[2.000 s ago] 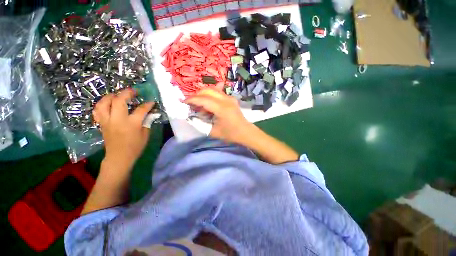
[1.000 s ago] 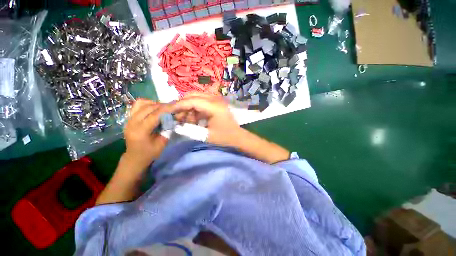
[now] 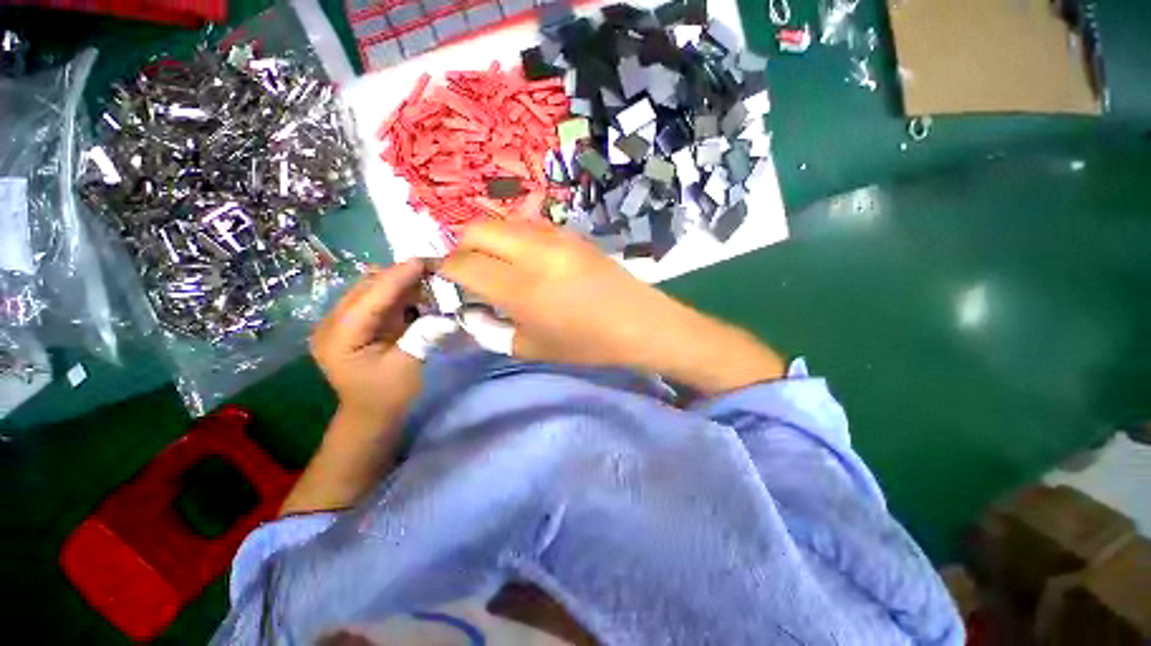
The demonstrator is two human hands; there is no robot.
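My left hand (image 3: 375, 331) and my right hand (image 3: 537, 290) meet in front of my body, below the red pile. Both have white wraps on the thumbs. Their fingertips close around a small shiny pale piece (image 3: 444, 294), mostly hidden by the fingers. A pile of silver metal pieces (image 3: 221, 189) lies on clear plastic at the left. Thin red strips (image 3: 473, 145) lie heaped on the white board (image 3: 767, 221). Dark and pale square pieces (image 3: 656, 126) lie heaped right of the strips.
Rows of grey pieces with red between them (image 3: 442, 23) lie beyond the board. A clear plastic bag (image 3: 82, 227) is at far left. Cardboard (image 3: 991, 63) with small rings beside it is upper right. A red stool-like object (image 3: 145, 543) is lower left, brown boxes (image 3: 1073, 543) lower right.
My left hand has moved from the metal pile to my right hand, and both now hold a small piece together. The view has shifted slightly, showing more of the red tray at upper left.
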